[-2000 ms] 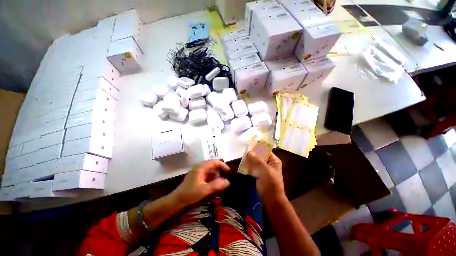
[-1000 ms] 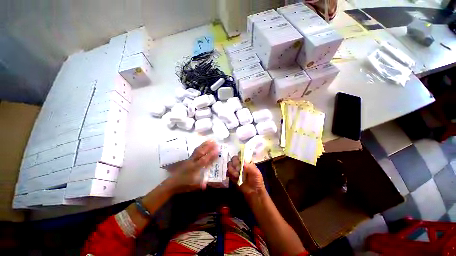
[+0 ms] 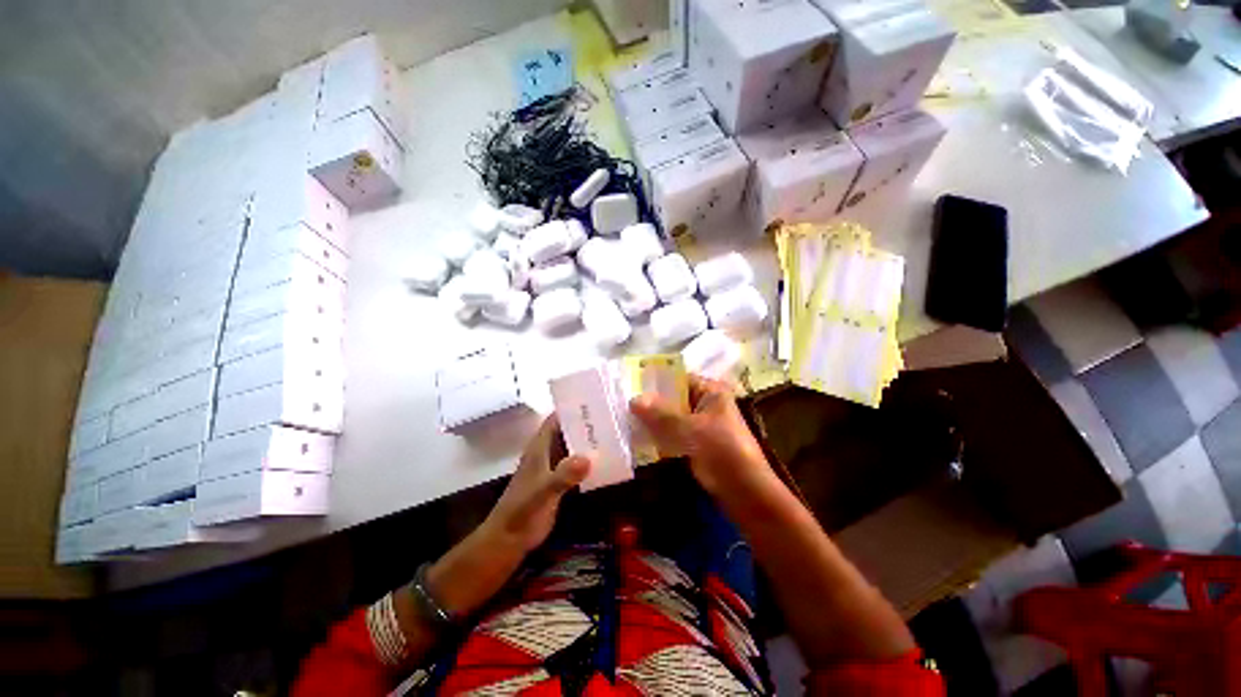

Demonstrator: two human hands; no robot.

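Observation:
My left hand (image 3: 539, 479) holds a white retail box (image 3: 589, 425) tilted at the table's front edge, its printed side up. My right hand (image 3: 697, 425) holds a small yellow-edged label sheet (image 3: 655, 387) against the right side of that box. Several glossy white earbud cases (image 3: 557, 311) lie in a loose pile just behind. Another white box (image 3: 481, 391) stands on the table left of my left hand. The fanned spare label sheets (image 3: 847, 316) lie to the right. Whether a sticker is between my right fingertips cannot be told.
Tight rows of white boxes (image 3: 177, 361) fill the left. Black cables (image 3: 542, 154) and a blue card (image 3: 543, 75) lie behind the cases. Stacked boxes (image 3: 757, 61) stand at the right rear. A smartphone (image 3: 968, 262), plastic bags (image 3: 1086, 106), a brown carton (image 3: 939, 524) and a red stool (image 3: 1136, 613) are right.
My left hand has moved from over the box to gripping its lower left side. The box is lifted and turned. The label sheet, edge-on before, now lies flatter beside the box.

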